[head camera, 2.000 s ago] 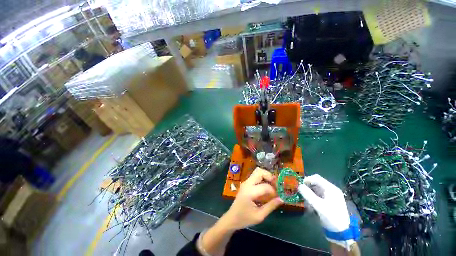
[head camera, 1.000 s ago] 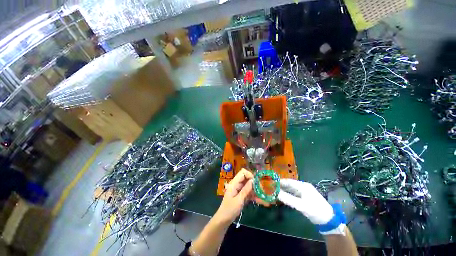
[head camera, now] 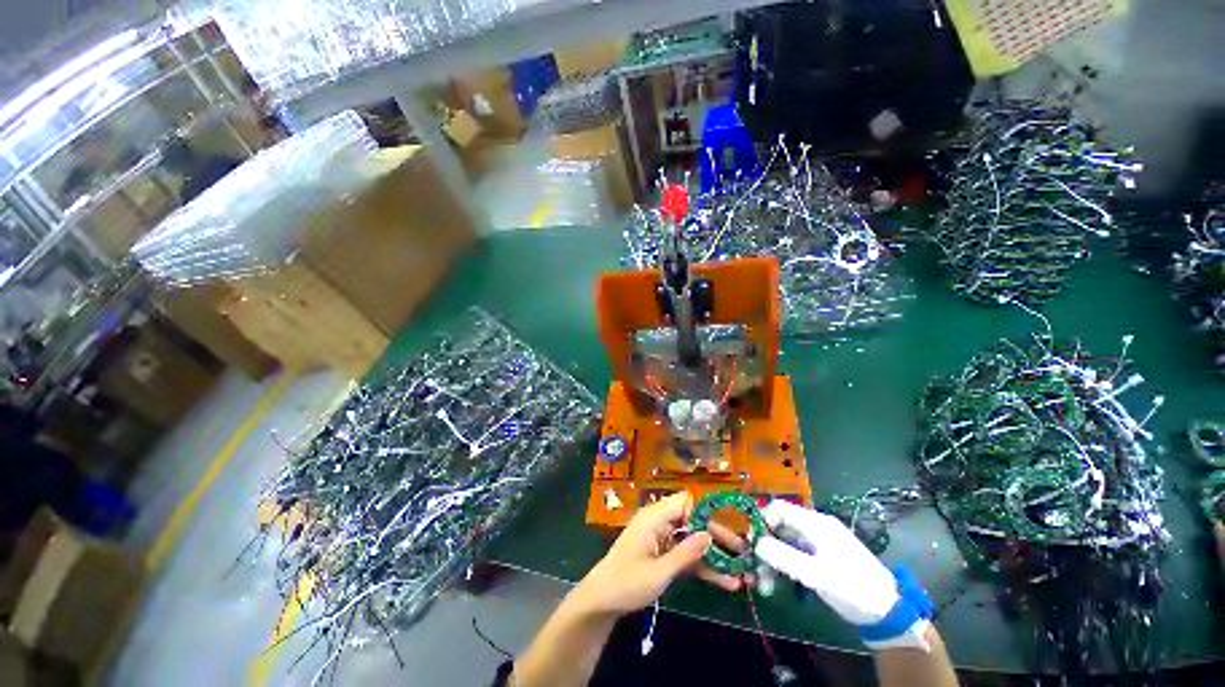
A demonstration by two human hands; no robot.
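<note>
A green ring-shaped piece (head camera: pixel 704 511) is held upright in front of the orange hand-lever press (head camera: pixel 793 463). My bare left hand (head camera: pixel 642 557) grips its left side between thumb and fingers. My gloved right hand (head camera: pixel 822 561), with a blue band at the wrist, holds its right side. Thin leads with small tips hang below the ring. The press lever with its red knob (head camera: pixel 674 203) stands raised. The press fixture (head camera: pixel 696 450) shows beyond the ring, below two round silvery parts.
Grey-white cable assemblies (head camera: pixel 437 463) lie at left. A green and white harness pile (head camera: pixel 1028 463) lies at right. More cable piles stand behind the press (head camera: pixel 860 289) and at back right (head camera: pixel 1014 201). Cardboard boxes (head camera: pixel 403 242) stand at far left.
The ring and both hands have moved lower and nearer to me, uncovering more of the press base. The camera view has shifted. Both hands still hold the ring.
</note>
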